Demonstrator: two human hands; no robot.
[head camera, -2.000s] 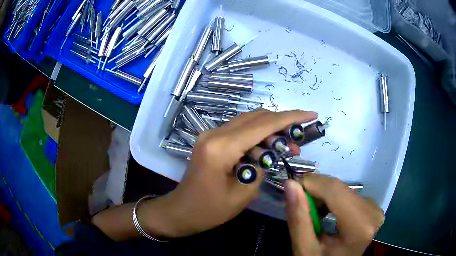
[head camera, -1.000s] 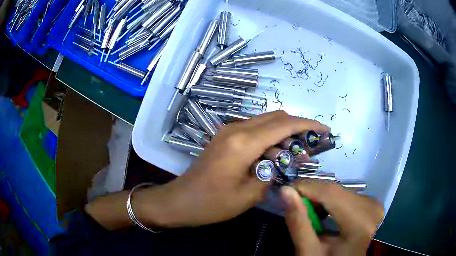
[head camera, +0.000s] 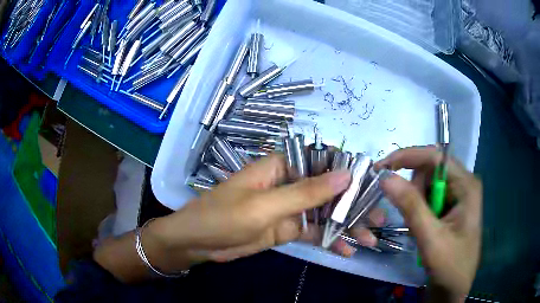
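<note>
My left hand (head camera: 260, 207) holds several metal cylinders (head camera: 350, 188) side by side over the near part of the white tray (head camera: 169, 171), their thin rods pointing different ways. My right hand (head camera: 441, 207) holds the green-handled craft knife (head camera: 438, 192) upright in its fingers. Its thumb and forefinger are at the rightmost held cylinder. The contact there is blurred. Loose cylinders (head camera: 266, 110) lie heaped in the tray's left half, and one lies alone at the right. Dark curled trimmings (head camera: 349, 93) are scattered on the tray floor.
Blue trays (head camera: 142, 112) full of cylinders stand at the upper left. A brown cardboard box (head camera: 89, 177) is below the bench edge at left. A clear plastic box (head camera: 414, 23) and translucent plastic (head camera: 509, 53) lie behind and right. The bench top (head camera: 503, 177) is dark green.
The held cylinders have turned from end-on to side-on and are fanned out. My right hand has moved right, and the knife has left the cylinder ends and now points up.
</note>
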